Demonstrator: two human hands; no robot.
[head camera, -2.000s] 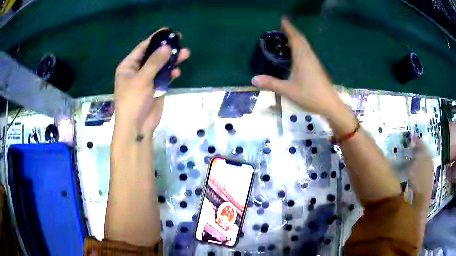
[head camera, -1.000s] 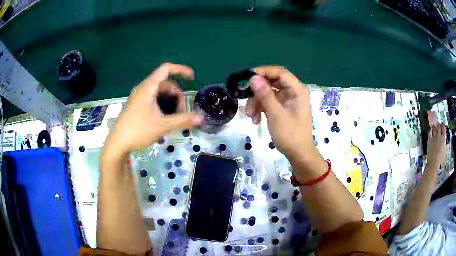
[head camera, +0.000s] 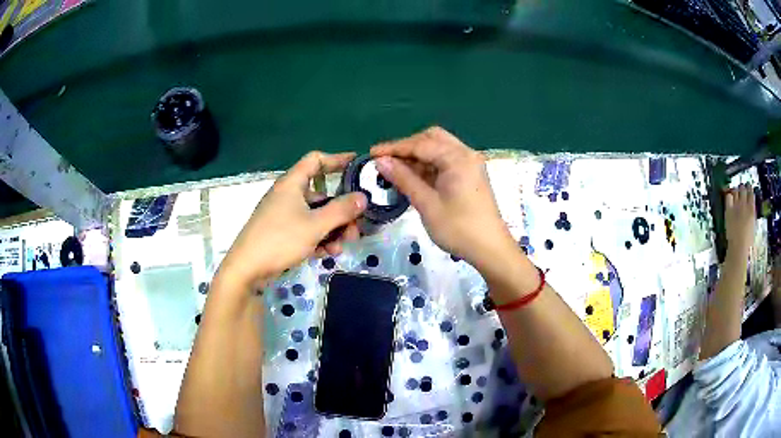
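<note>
A black cylindrical unit is held at the bench's back edge, between my hands. A black ring part lies on or against its top, around a pale centre; how it is seated cannot be told. My left hand grips the unit from the left, thumb at its near rim. My right hand pinches the ring's far right edge with thumb and forefinger. The fingers hide part of both. A smartphone with a dark screen lies on the bench below the hands.
Another cylindrical unit stands on the green belt, back left. Small black pads are scattered over the bench. A blue tray is at left, a ring part at right. Another person's arm is at the right edge.
The ring in my right hand has moved from beside the unit onto its top. My left hand has closed in around the unit. The belt unit has shifted right. The phone screen, lit earlier, is dark.
</note>
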